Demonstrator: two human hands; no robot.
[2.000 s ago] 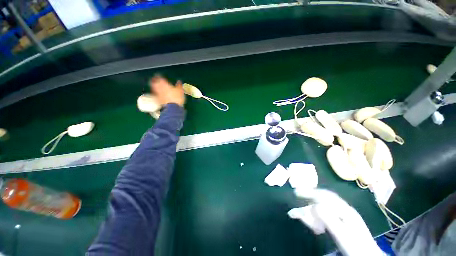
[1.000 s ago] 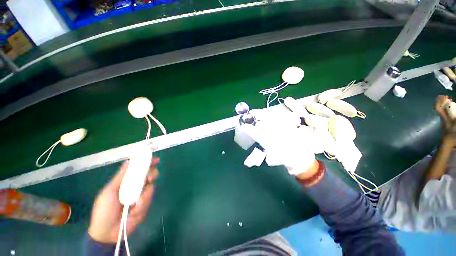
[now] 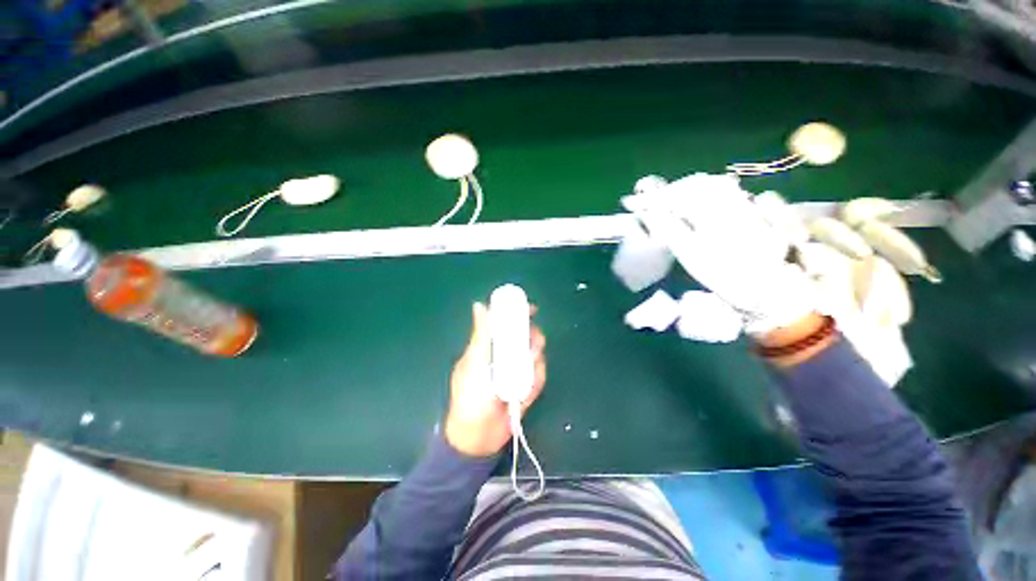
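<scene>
My bare left hand holds a cream-white corded piece edge-on above the green bench, its cord loop hanging towards me. My right hand, in a white glove, reaches over the dispenser at the rail and hides its top. Whether it holds a cloth cannot be told, white on white. White wipe pads lie just below the glove. The pile of cream corded pieces lies right of the glove, partly hidden by it.
A metal rail separates bench and belt. Several spaced corded pieces lie on the belt. A bottle with an orange-red label lies at left. A white tray sits in a carton at lower left. Another dispenser stands at the right edge.
My left hand has gone from the belt to the bench front with a piece in it. My right hand has moved from the bench up to the dispenser. The view has shifted.
</scene>
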